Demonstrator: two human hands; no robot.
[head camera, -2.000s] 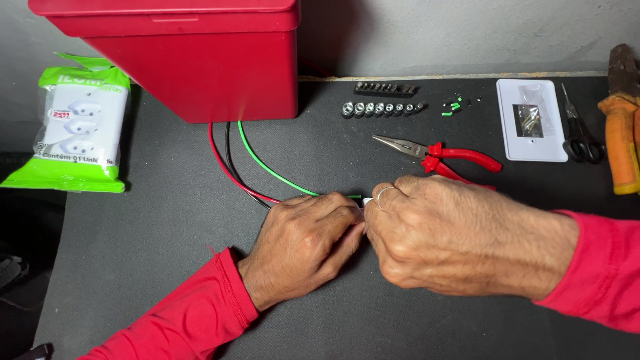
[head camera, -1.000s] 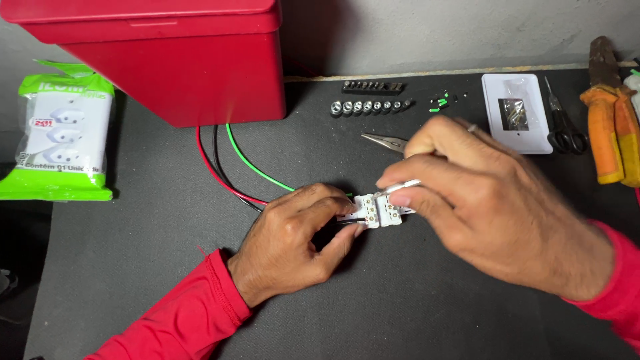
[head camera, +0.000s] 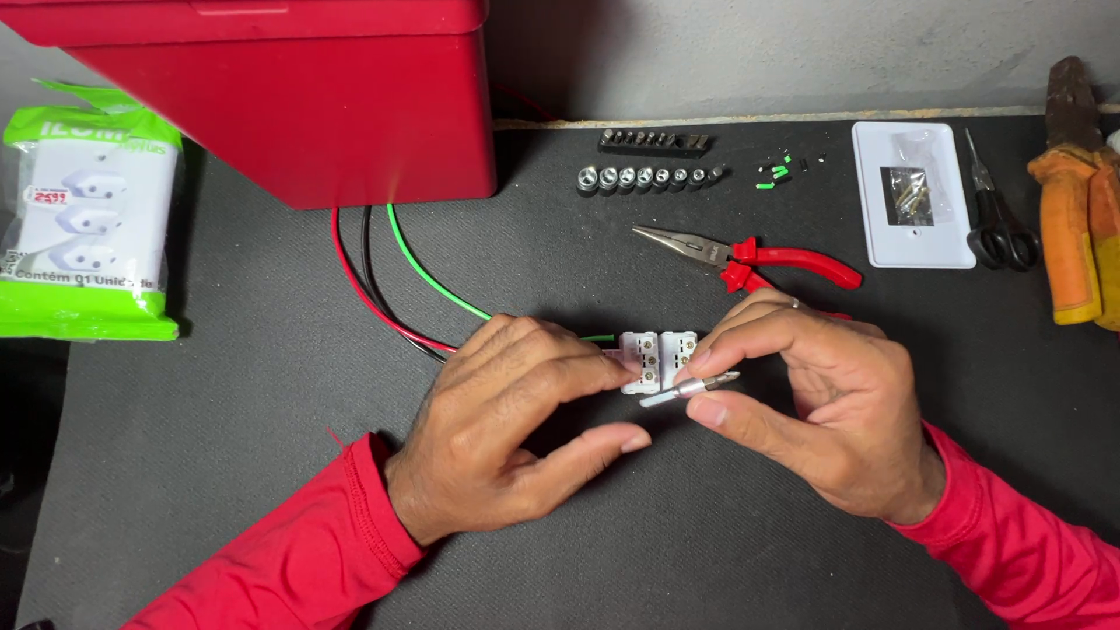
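Note:
Two white socket modules with brass screws lie side by side on the black mat, the left one (head camera: 641, 360) and the right one (head camera: 676, 354). My left hand (head camera: 525, 420) rests its index fingertip on the left module, thumb held apart. My right hand (head camera: 814, 394) pinches a small metal screwdriver bit (head camera: 691, 388) between thumb and index finger, just in front of the right module. A green wire (head camera: 429, 276), a red wire (head camera: 350, 284) and a black wire (head camera: 372, 278) run from the red bin toward my left hand, which hides their further course.
A red bin (head camera: 289, 114) stands behind, beside a packaged outlet (head camera: 87, 219). Further right are a bit rack (head camera: 654, 143), a row of sockets (head camera: 647, 179), red-handled needle-nose pliers (head camera: 787, 256), wire scraps (head camera: 774, 175), a white cover plate (head camera: 914, 249), black scissors (head camera: 993, 236) and orange-handled pliers (head camera: 1067, 236).
My right hand has moved back from over the modules and now shows the bit at its fingertips. My left thumb has come away from the left module.

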